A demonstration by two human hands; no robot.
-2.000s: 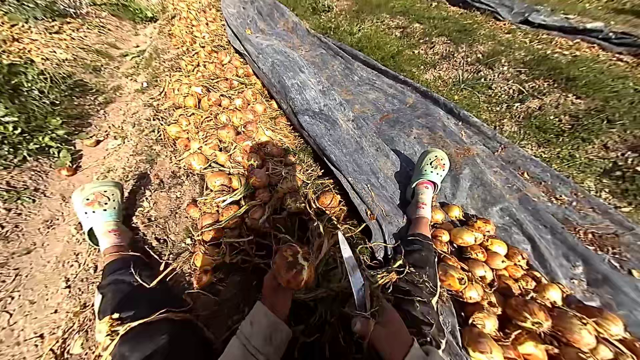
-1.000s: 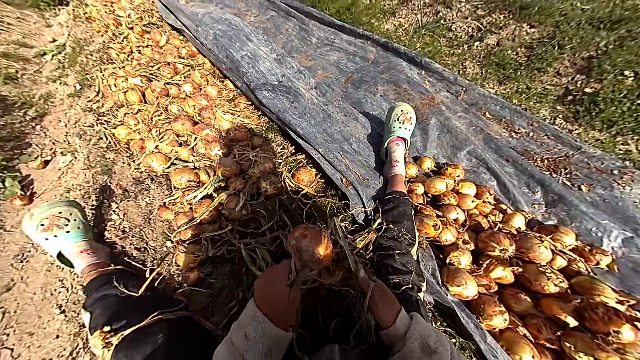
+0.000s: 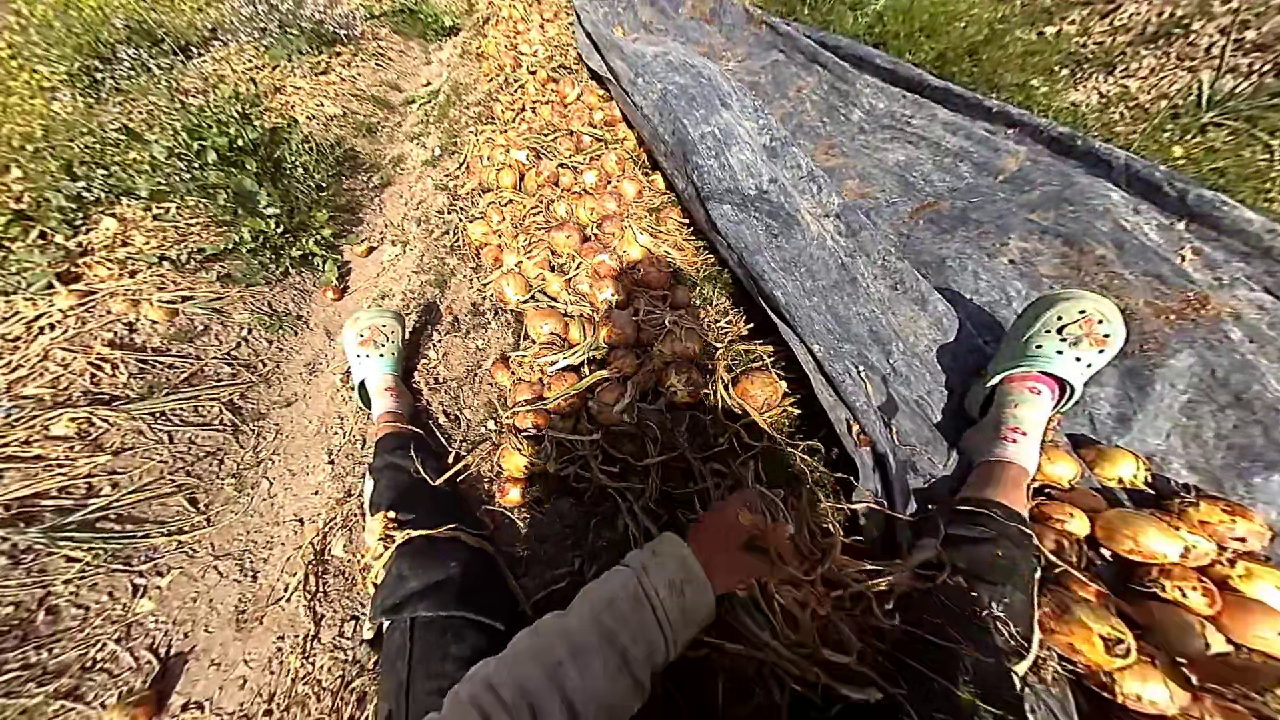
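My left hand point(image 3: 740, 542), in a light sleeve, is in shadow between my legs, its fingers curled among dry onion stalks point(image 3: 810, 620). Whether it grips any of them is unclear. No onion shows in it. My right hand and the knife are not visible. Just beyond my left hand, a lone onion point(image 3: 758, 391) lies at the near end of a long row of onions with dry tops point(image 3: 566, 238). To the right, a pile of onions with their long tops off point(image 3: 1140, 535) lies by my right leg.
Dark sheeting point(image 3: 850, 190) runs along the right of the row, with my right clog point(image 3: 1060, 345) on it. My left clog point(image 3: 375, 345) rests on bare soil point(image 3: 270, 480). Green weeds point(image 3: 230, 170) grow at the upper left, and dry stalks lie below them.
The onion my left hand held in both earlier frames no longer shows there. The knife and my right hand, plain two seconds ago, are out of sight. My left hand has moved among the stalks.
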